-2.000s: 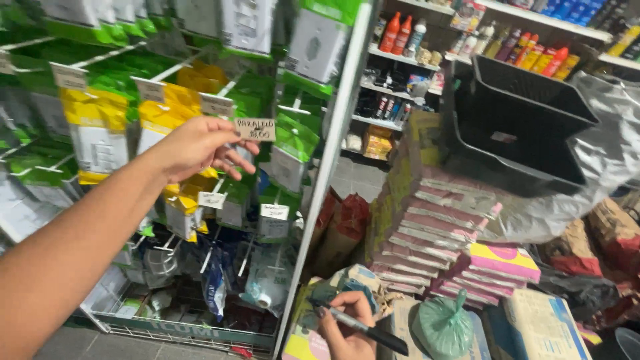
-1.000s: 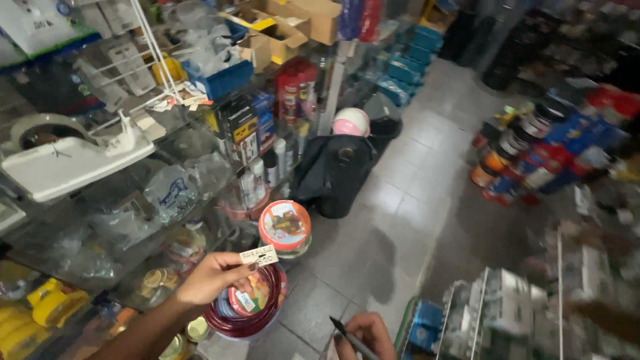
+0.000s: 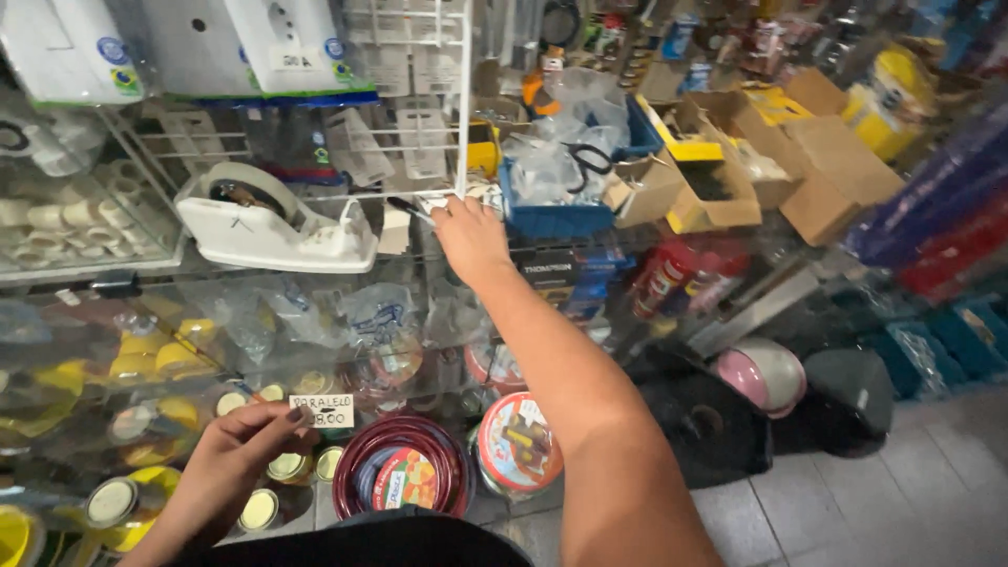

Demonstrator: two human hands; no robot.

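My left hand pinches a small white card with handwriting between thumb and fingertips, in front of the glass case. My right hand reaches to the glass counter top, and a dark pen lies at its fingertips; whether the fingers grip it cannot be told. Small paper slips lie left of the fingers, between them and a white tape dispenser. To the right of the hand is a blue bin holding plastic bags and black-handled scissors.
Open cardboard boxes stand right of the bin. A white wire rack rises behind the hand. Below are a coiled red hose, a round red-rimmed package and small cans. Black bags sit on the tiled floor.
The view has swung to the glass counter. My right hand, low in front with a pen one second ago, has reached forward to the counter top. My left hand still holds the card.
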